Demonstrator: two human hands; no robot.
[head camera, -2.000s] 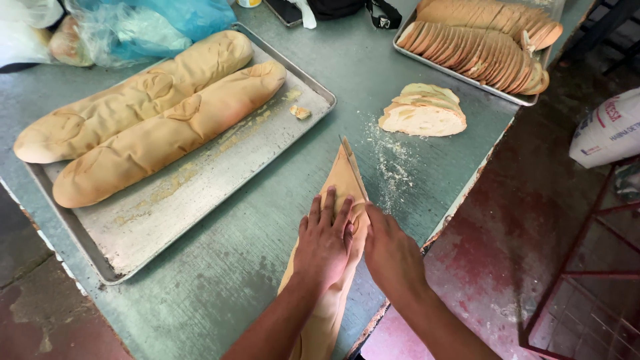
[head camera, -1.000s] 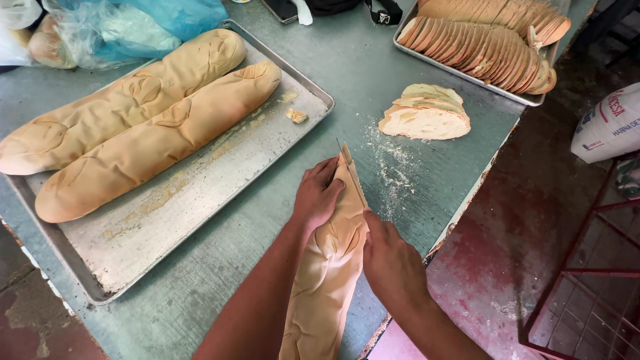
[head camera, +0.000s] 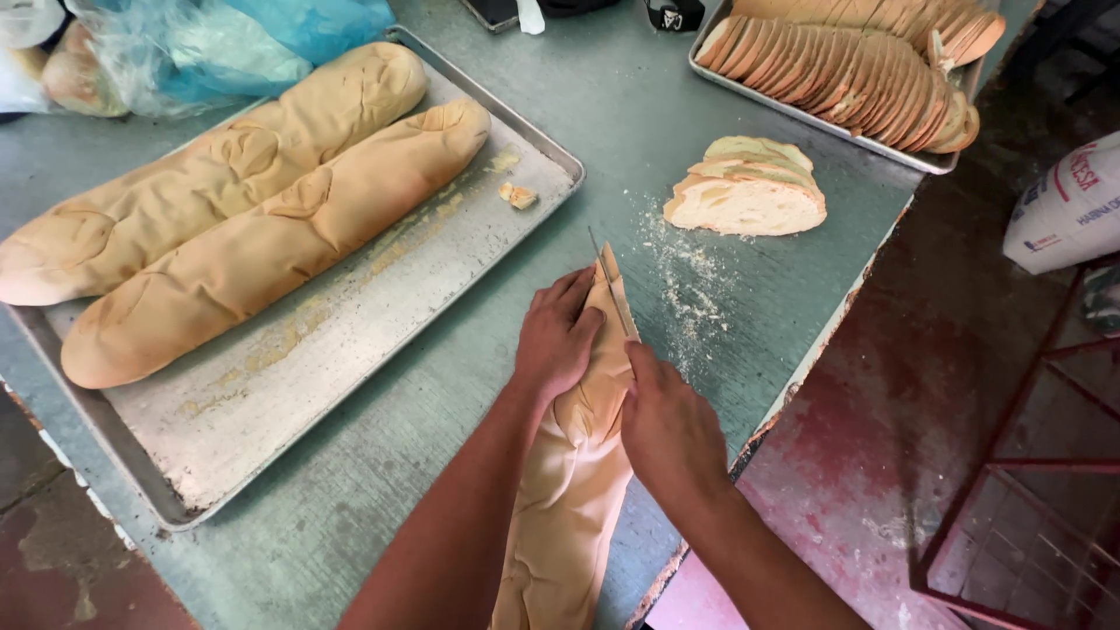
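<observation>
A long bread loaf (head camera: 569, 490) lies lengthwise on the table, its far end cut at a slant. My left hand (head camera: 560, 332) grips that loaf near the cut end, thumb on top. My right hand (head camera: 669, 411) is closed around the handle of a thin-bladed knife (head camera: 610, 284), whose blade lies across the loaf's far end, with a narrow piece of bread beyond it. The handle is mostly hidden by my fingers. Several bread slices (head camera: 744, 201) lie stacked and leaning to the right of the cut end, beside scattered crumbs (head camera: 691, 271).
At left, a metal baking tray (head camera: 350, 367) holds two whole loaves (head camera: 289, 236) and a small bread scrap (head camera: 518, 196). A second tray (head camera: 822, 118) of sliced bread stands at back right. Plastic bags (head camera: 227, 52) lie at back left. The table's edge (head camera: 809, 350) runs close to my right hand.
My left hand has moved from the middle of the loaf's top to its left side near the cut end. The knife blade shows more fully now.
</observation>
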